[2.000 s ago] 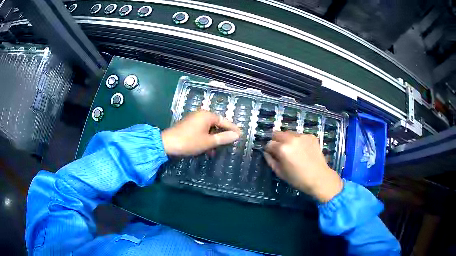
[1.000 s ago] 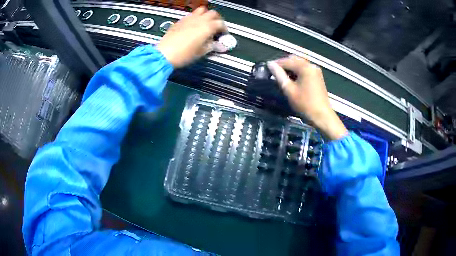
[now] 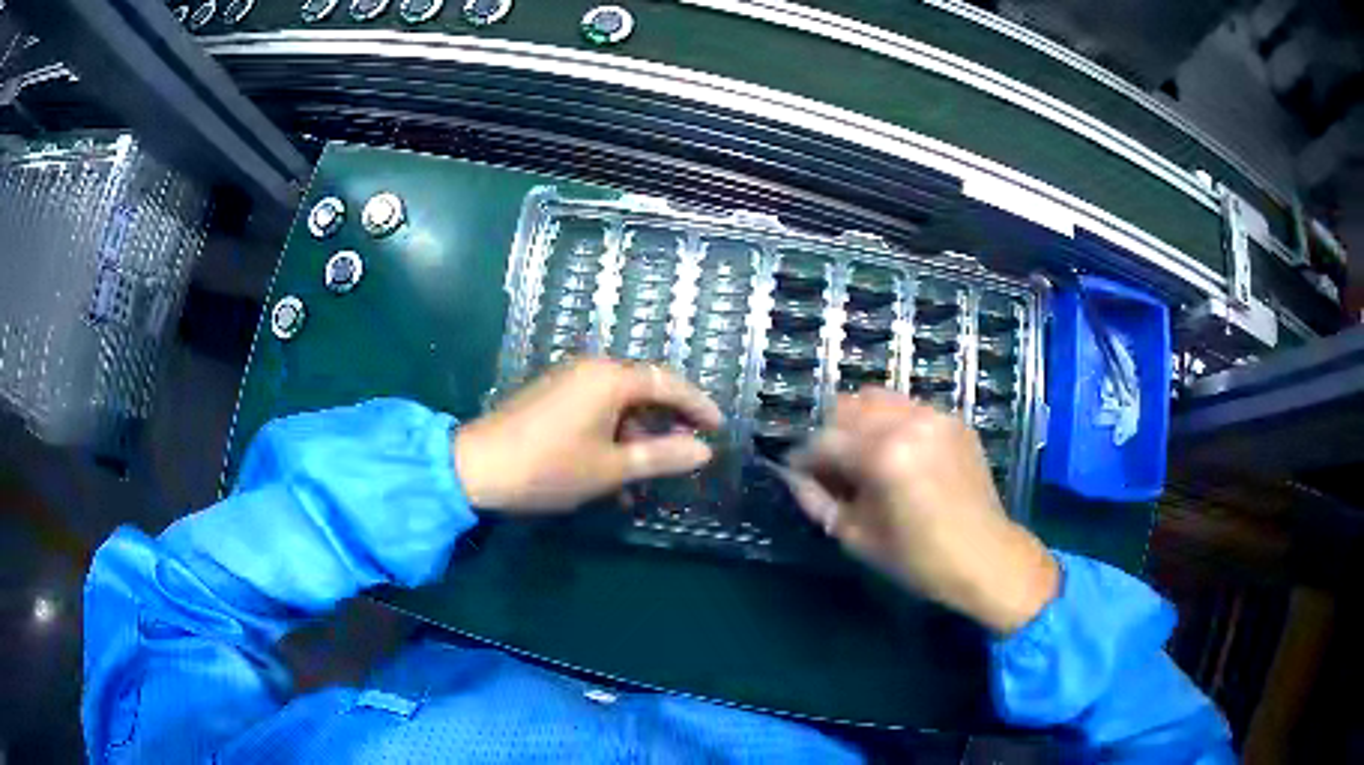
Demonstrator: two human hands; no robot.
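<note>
The clear blister tray (image 3: 527, 284) lies on the green mat, its right-hand columns showing dark unit edges and its left columns looking clear. My left hand (image 3: 576, 434) is over the tray's lower left part, thumb and index finger curved towards each other; a dark patch shows between them, but whether it is a held unit is unclear. My right hand (image 3: 913, 486), blurred, is over the tray's middle right, fingertips pinched on a small dark piece (image 3: 773, 447), apparently a round unit, at the column beside the filled ones. The hands hide the tray's lower slots.
Several round units (image 3: 385, 212) lie on the mat at upper left. The conveyor belt (image 3: 748, 75) runs behind the tray, with round units (image 3: 609, 24) on it. A blue bin (image 3: 1074, 434) with whitish bits stands at right. A stack of cloudy trays (image 3: 90, 284) is at left.
Both hands have come down from the conveyor to the tray; the left had a pale disc and the right a dark item there. The view has shifted, and the mat's loose units show again.
</note>
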